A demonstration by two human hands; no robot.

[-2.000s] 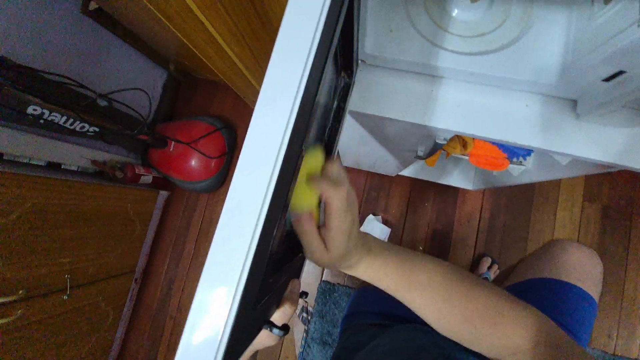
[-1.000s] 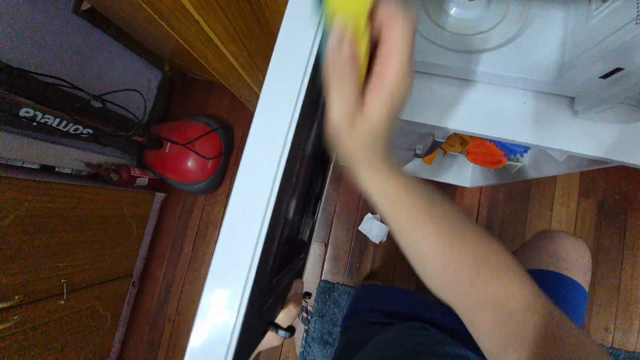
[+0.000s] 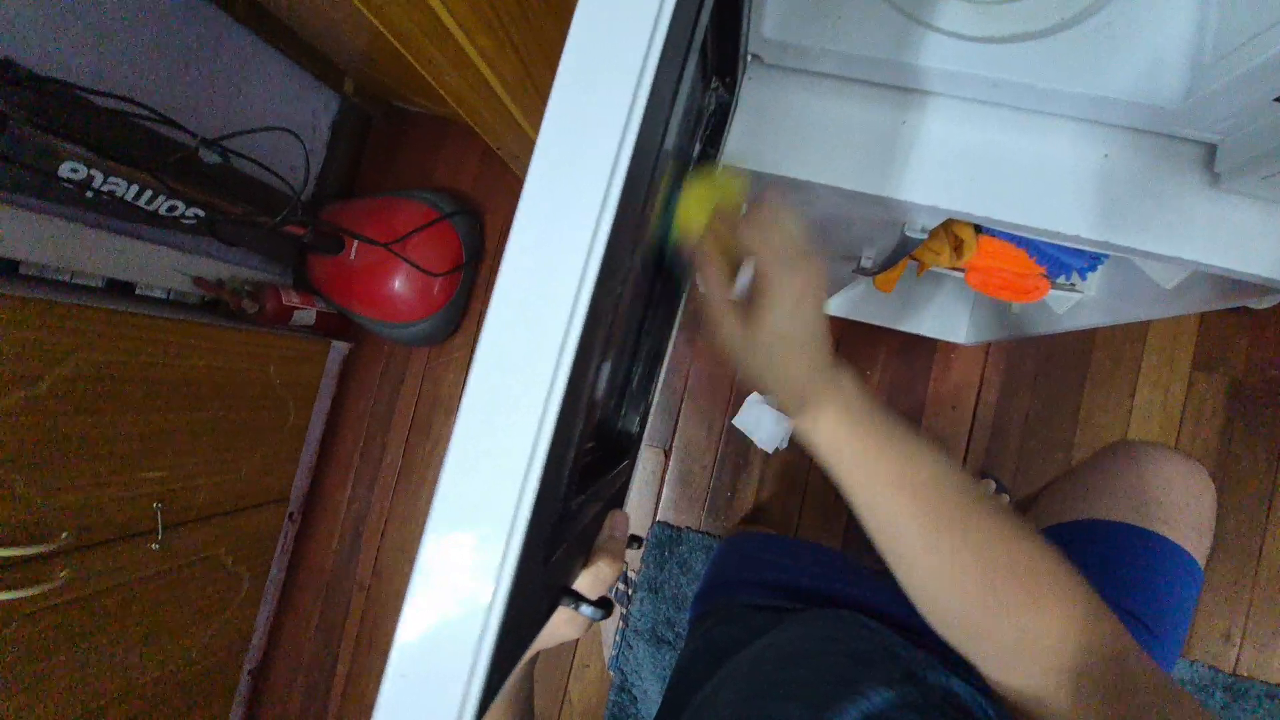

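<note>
A tall white panel with a black inner side, apparently an appliance door (image 3: 520,330), slants across the middle of the head view. My right hand (image 3: 765,290), blurred, grips a yellow sponge (image 3: 708,205) against or close to the black inner side, near its upper part. Low on the same door is my left hand (image 3: 603,560), at the door's edge, with a black band on the wrist. Its fingers are partly hidden, so its grip cannot be made out. To the right is the white interior (image 3: 900,120) of an appliance.
Orange and blue cloths or gloves (image 3: 1005,268) lie in a white compartment at the right. A white paper scrap (image 3: 763,422) is on the wooden floor, near a grey rug (image 3: 655,600). Left of the door stand a red-and-black corded floor appliance (image 3: 390,265) and a wooden cabinet (image 3: 150,480).
My right hand, holding the sponge, went up along the door between the two earlier frames and has since come back down. My left hand remains low at the door's edge.
</note>
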